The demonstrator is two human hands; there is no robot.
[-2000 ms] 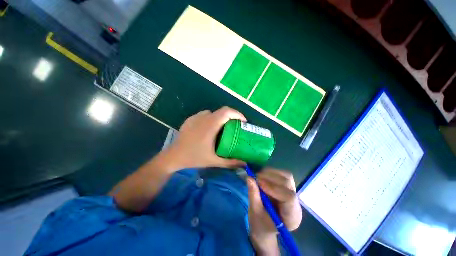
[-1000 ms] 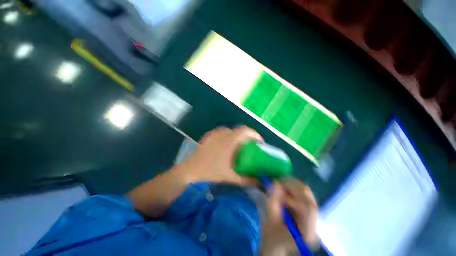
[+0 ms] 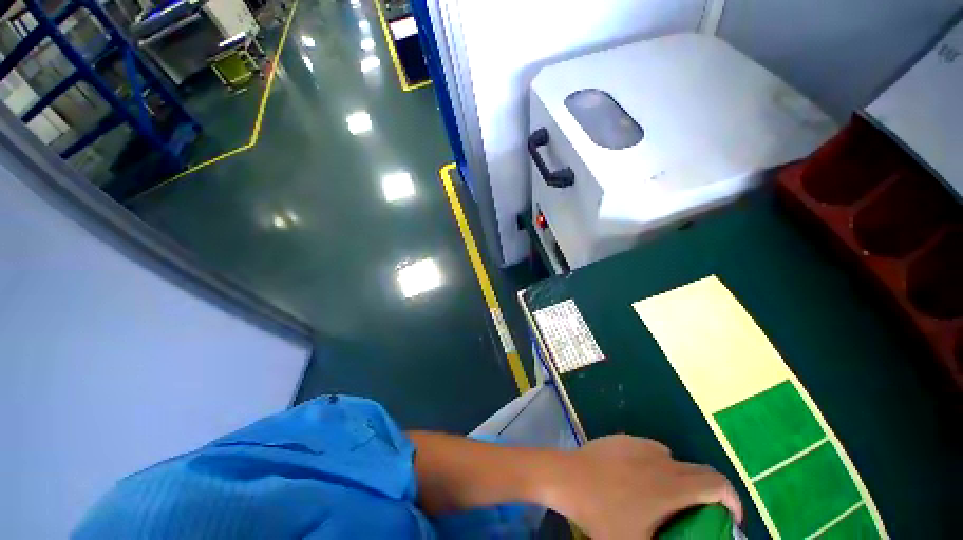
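Observation:
My left hand is at the bottom right of the picture, its fingers around the green solder paste jar. Only the jar's upper part shows; the bottom edge cuts off the rest. The label backing strip lies on the mat to the right of the hand, pale and bare at its far end, with green labels on its near part. The strip's near end is cut off. My right hand and the blue pen are out of the picture.
A white rounded machine with an oval window and black handle stands behind the mat. The dark red rack is at the right. A notice label is at the bench's left edge. Left are green floor, yellow lines and a pale partition.
The view has swung up and left, showing the machine and factory floor. The jar, still in my left hand, is now at the bottom edge. My right hand, pen and clipboard have left the picture.

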